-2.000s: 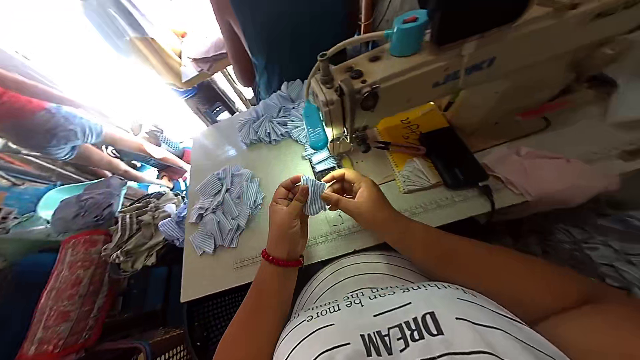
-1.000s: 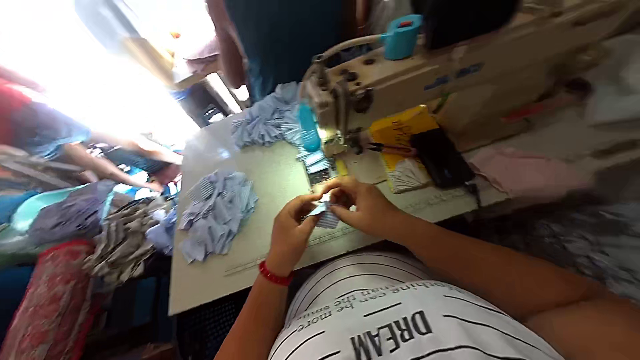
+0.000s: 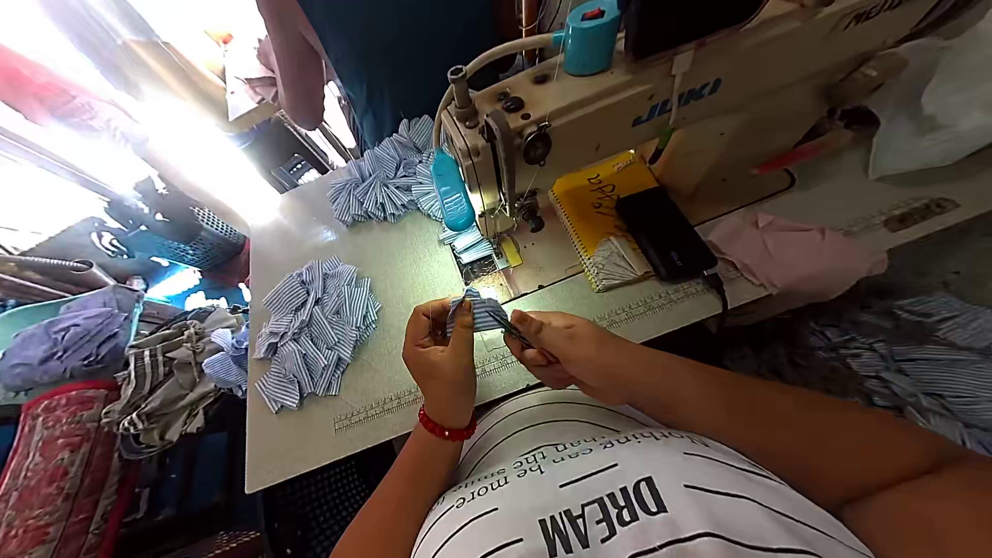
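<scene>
My left hand (image 3: 442, 353), with a red bead bracelet at its wrist, pinches a small blue-and-white striped fabric piece (image 3: 487, 314) between thumb and fingers. At the fabric's right edge my right hand (image 3: 554, 349) grips a small dark pointed tool (image 3: 513, 329), perhaps thread snips; its fingers hide most of it. Both hands are over the table's front edge, just in front of the needle area of a Juki sewing machine (image 3: 589, 116). More striped fabric (image 3: 469, 244) lies under the presser foot. A pile of striped pieces (image 3: 318, 329) lies to the left, and gathered striped pieces (image 3: 384, 178) lie behind.
Right of the needle are a yellow spiral notebook (image 3: 593, 209), a black power bank (image 3: 666, 232) with a cable and pink cloth (image 3: 798, 252). A ruler scale (image 3: 380, 408) runs along the table's front. Heaped clothes (image 3: 70, 337) stand left. A person in dark blue (image 3: 403, 62) is behind.
My right hand has shifted to the right, apart from my left hand, and a dark tool now shows in it. The striped piece is spread more openly between the hands.
</scene>
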